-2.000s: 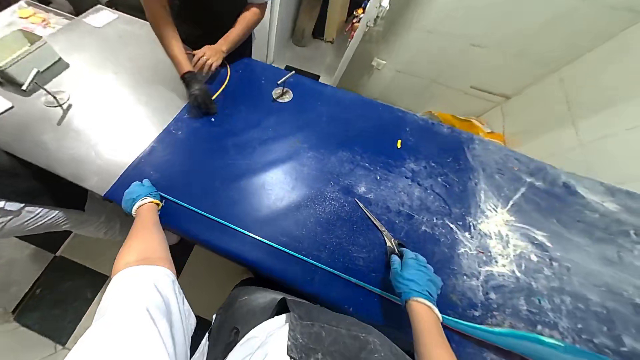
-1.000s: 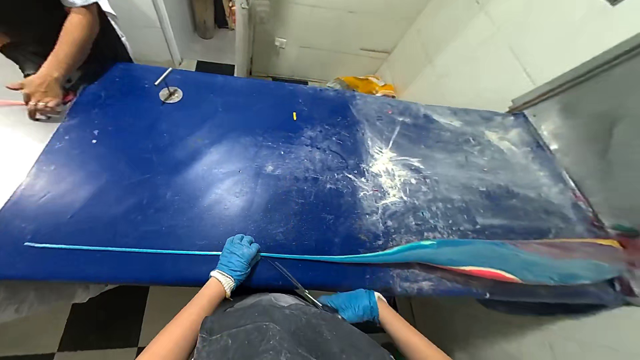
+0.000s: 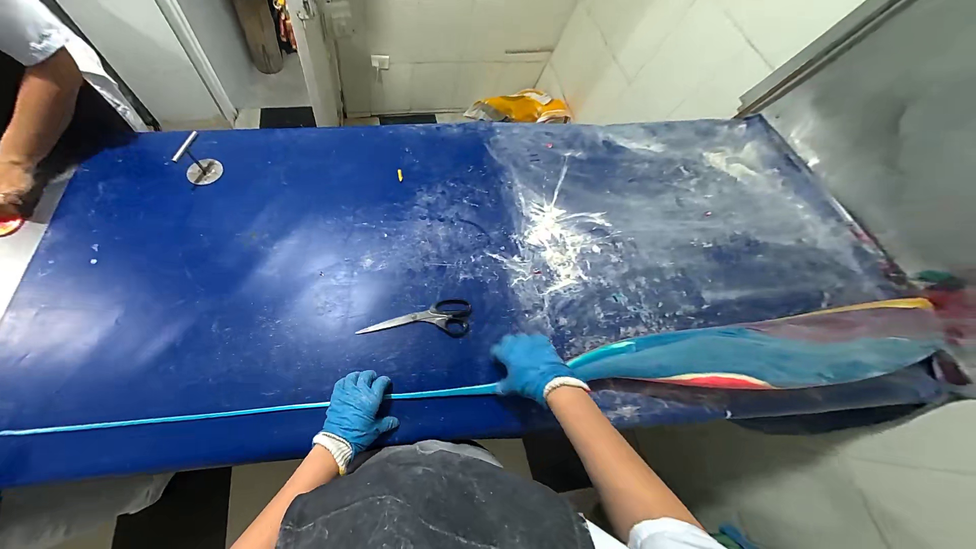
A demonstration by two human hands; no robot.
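A thin light-blue strand (image 3: 229,414) runs along the near edge of the blue table. It widens at the right into a thick mass striped teal, red, yellow and purple (image 3: 770,354). My left hand (image 3: 355,412), in a blue glove, rests over the strand; whether its fingers grip it cannot be told. My right hand (image 3: 528,368), also gloved in blue and blurred, is at the strand's thicker part, just left of the striped mass; its grip is unclear. Scissors with black handles (image 3: 427,316) lie on the table above and between both hands, touched by neither.
White powder (image 3: 557,236) is smeared over the table's right half. A metal disc with a T-shaped handle (image 3: 204,171) stands near the far left edge. A small yellow piece (image 3: 399,175) lies further right. Another person's arm (image 3: 34,114) is at the left edge. A metal panel (image 3: 884,137) borders the right.
The scissors, in my right hand two seconds ago, now lie on the table. My right hand has come to the strand near the striped mass. The view has shifted.
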